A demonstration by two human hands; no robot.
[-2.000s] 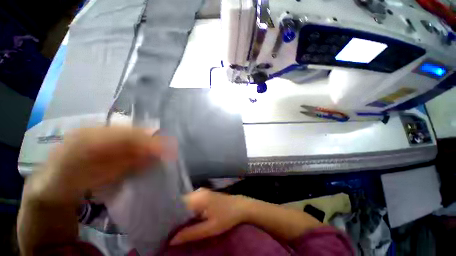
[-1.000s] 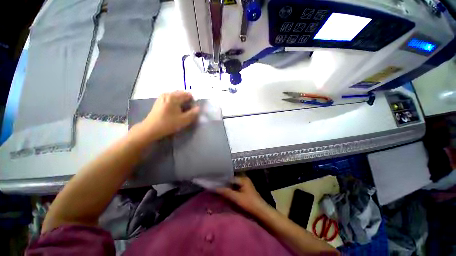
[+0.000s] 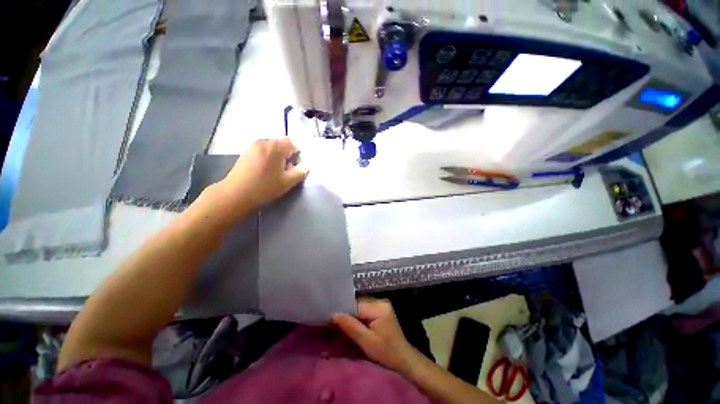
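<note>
A grey fabric panel [image 3: 306, 256] lies flat over the table's front edge, with a darker grey panel [image 3: 229, 268] joined to or under its left side. My left hand [image 3: 272, 170] grips the top of the cloth, just below and left of the presser foot and needle [image 3: 335, 130]. Its fingers are curled and glare hides the cloth edge there. My right hand [image 3: 375, 327] pinches the panel's lower right corner at the table's front edge. The sewing machine [image 3: 474, 47] stands behind, lamp lit.
Two long grey panels [image 3: 75, 134] [image 3: 185, 102] lie at the left of the table. Thread snips [image 3: 479, 177] and a blue-capped stick [image 3: 556, 174] lie right of the needle. Below the table are a phone [image 3: 469, 349], red-handled scissors [image 3: 507, 379] and crumpled grey cloth.
The blurred cloth and hands from two seconds ago are now over the table. Since one second ago, the panel's lower edge has come down and flattened, with my right hand at its corner.
</note>
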